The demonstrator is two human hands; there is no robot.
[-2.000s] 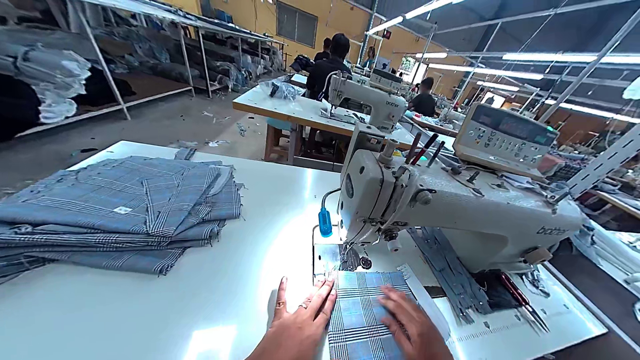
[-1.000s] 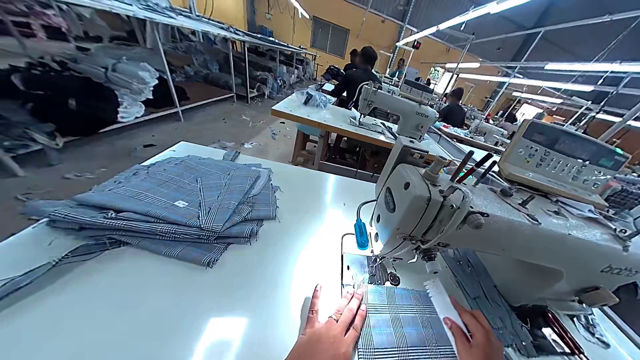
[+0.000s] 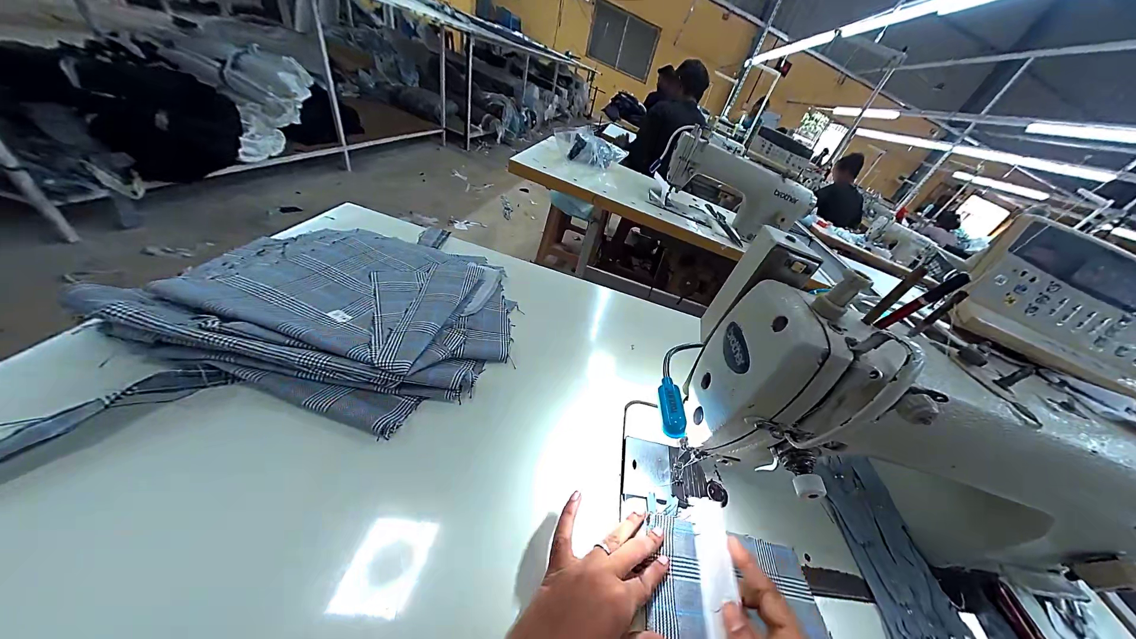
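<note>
A piece of grey plaid fabric (image 3: 679, 568) lies in front of the presser foot of a Brother sewing machine (image 3: 799, 373). My left hand (image 3: 599, 577) rests with spread fingers on the table and on the fabric's left edge, just below the needle plate (image 3: 646, 466). My right hand (image 3: 763, 595) holds a white strip (image 3: 713, 559) between thumb and fingers, over the fabric. The strip's far end reaches close to the presser foot. A blue lamp (image 3: 672, 408) hangs left of the needle.
A stack of plaid pieces (image 3: 328, 311) lies on the left of the white table (image 3: 479, 497). Dark grey strips (image 3: 887, 550) lie beneath the machine arm. Another sewing machine (image 3: 745, 182) and seated people (image 3: 839, 195) are beyond, with a fabric-laden rack (image 3: 395, 138) at the left.
My right hand lay on the fabric at first, then took hold of the white strip at its right. The strip has moved left, over the fabric. My left hand stays near the fabric's left edge.
</note>
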